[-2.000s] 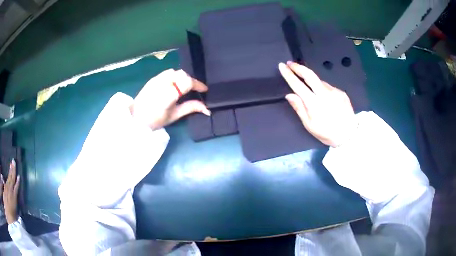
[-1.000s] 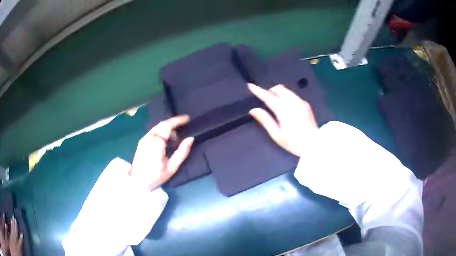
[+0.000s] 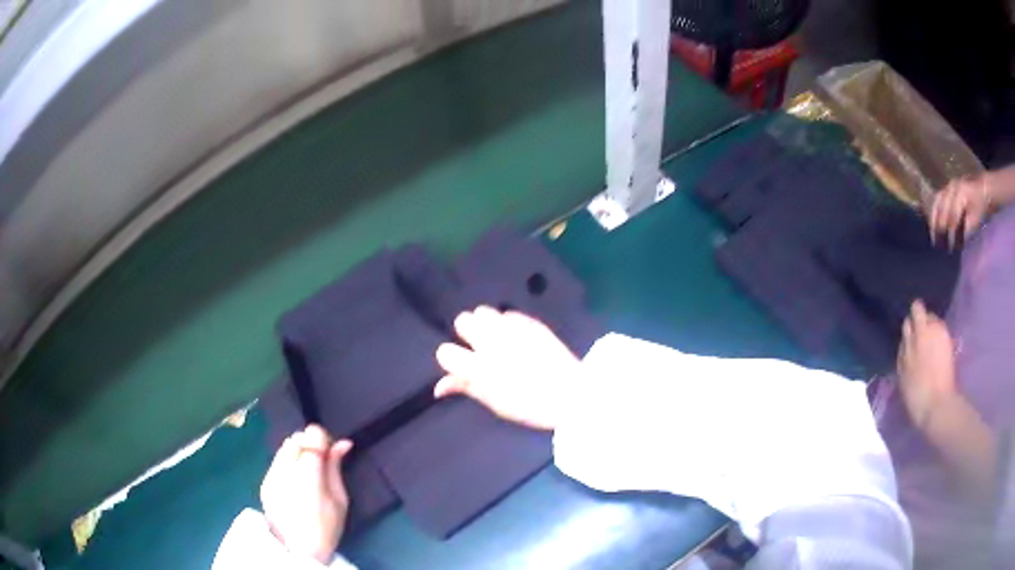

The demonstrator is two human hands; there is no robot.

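Observation:
A black box blank (image 3: 367, 334) lies tilted in front of me, with its side walls partly raised around a flat middle panel. More black card (image 3: 467, 457) lies flat under and in front of it. My left hand (image 3: 306, 490) pinches the blank's near left corner between thumb and fingers, and the fingertips partly hide that corner. My right hand (image 3: 506, 367) is at the near right corner, fingers and thumb on the wall there. A round dark hole shows in the card beyond my right hand.
A white metal post (image 3: 634, 111) is bolted at the table's back edge. At the right, another pile of black blanks (image 3: 790, 245) lies near another person's hands (image 3: 929, 351). A box-like container (image 3: 902, 123), a red stool (image 3: 757, 67) and a black fan (image 3: 740, 17) stand beyond. A green strip (image 3: 367, 200) runs behind.
The view has swung to the right, so the post, the second pile and the other person's hands show more. Both my hands stay at the blank's near corners, and its near wall stands more upright.

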